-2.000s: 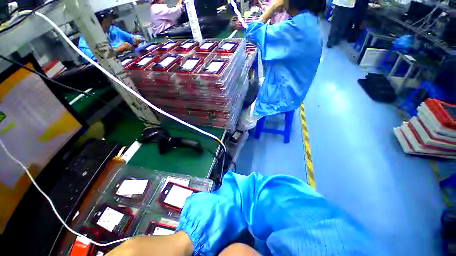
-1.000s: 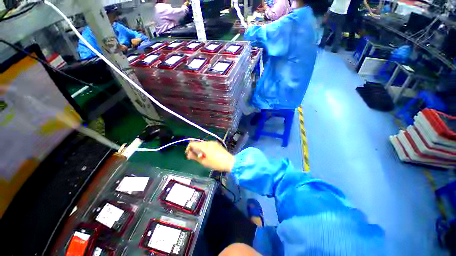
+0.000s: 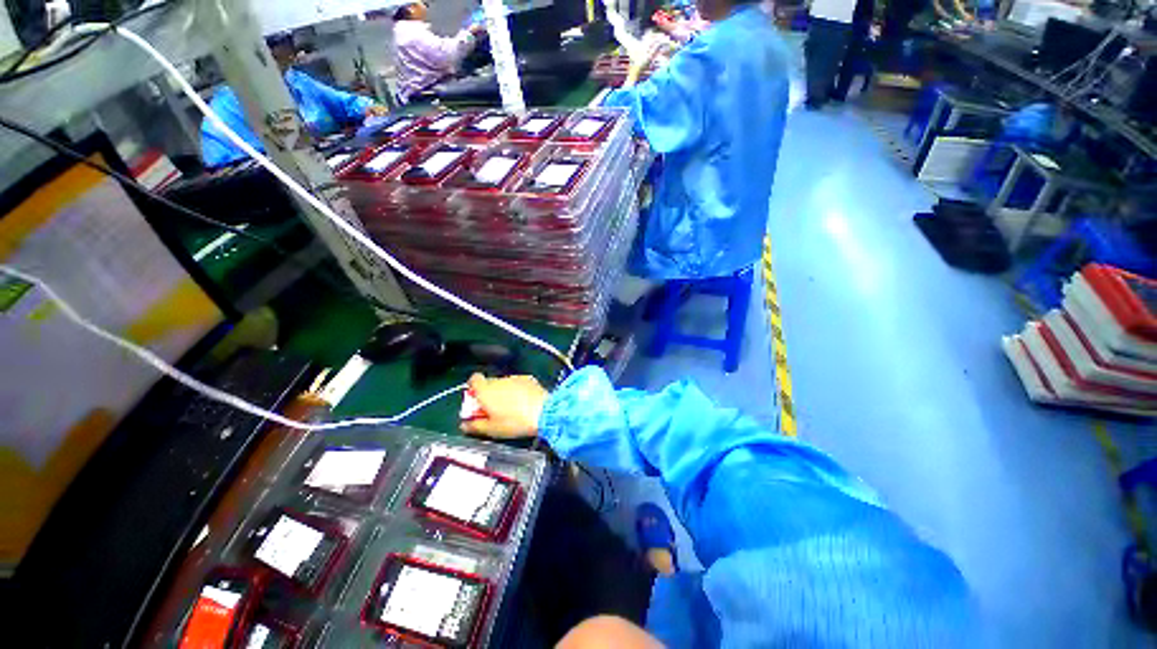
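Observation:
My right hand (image 3: 505, 406) is at the far right corner of the clear tray (image 3: 538, 475), just above the green bench. Its fingers are closed on the end of a thin white cable (image 3: 273, 416) that runs in from the left, and a small white and red bit shows at the fingertips. The tray holds several dark, red-edged handset units (image 3: 429, 600) with white labels. One unit at the near left has an orange-red piece (image 3: 211, 619) on it. My left hand is not in view; a rounded patch of skin at the bottom edge cannot be identified.
A tall stack of filled trays (image 3: 489, 235) stands beyond a post (image 3: 305, 165). A black corded device (image 3: 438, 355) lies before it. Keyboard (image 3: 203, 469) and monitor (image 3: 89, 317) are at left. A person in blue (image 3: 711, 140) is by a blue stool (image 3: 704, 317).
My right hand has moved from the near part of the tray to its far right corner, still with the cable. The handset units there are uncovered now.

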